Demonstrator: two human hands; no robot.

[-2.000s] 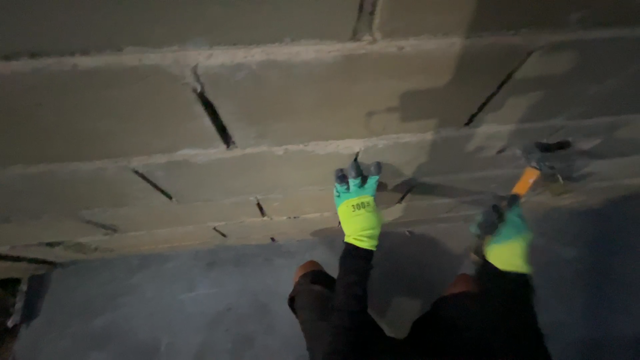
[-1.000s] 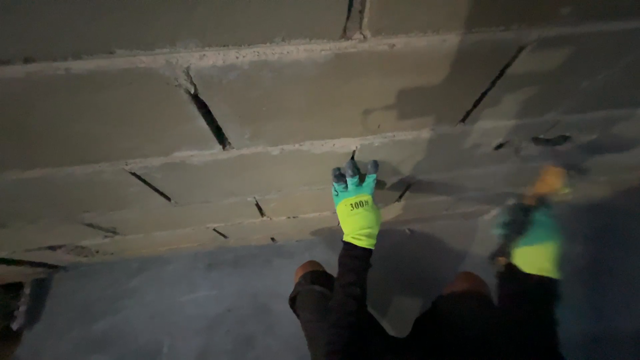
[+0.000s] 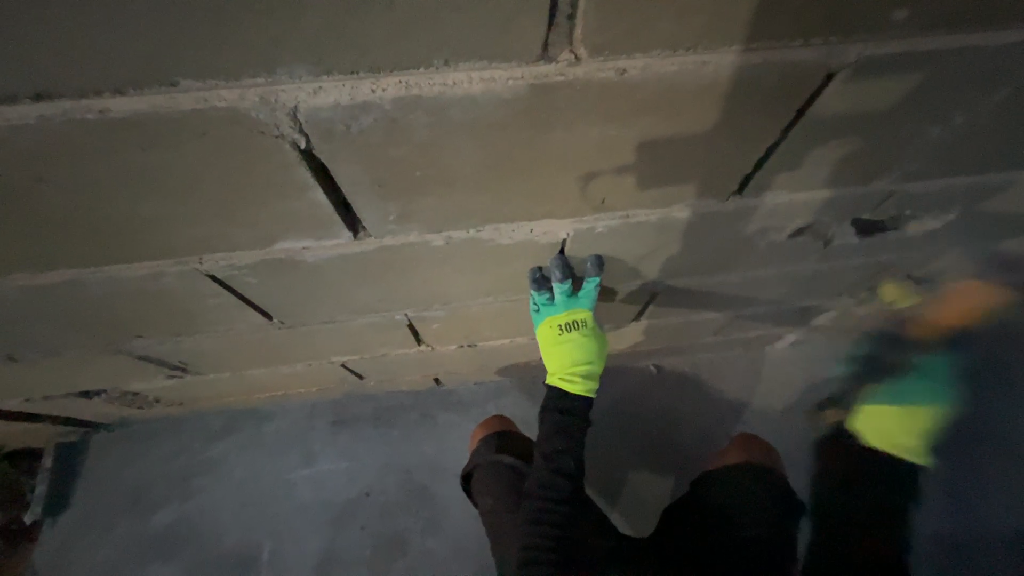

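My left hand, in a green and yellow glove with dark fingertips, rests with fingers apart against the block wall, just below a dark vertical joint gap. It holds nothing. At the right, my right hand, in a matching glove, is blurred by motion and closed around a tool with an orange handle. The tool's head is too blurred to make out. Beyond it, a dark hole shows in the wall.
A grey concrete floor meets the wall's foot. My dark-clothed knees and brown boot toes are close to the wall. Several open vertical joints run between the blocks. Shadows fall across the wall's right side.
My right hand and the orange-handled tool have moved rightward, with the hand shifting position between frames. My left hand stays on the wall in the same place.
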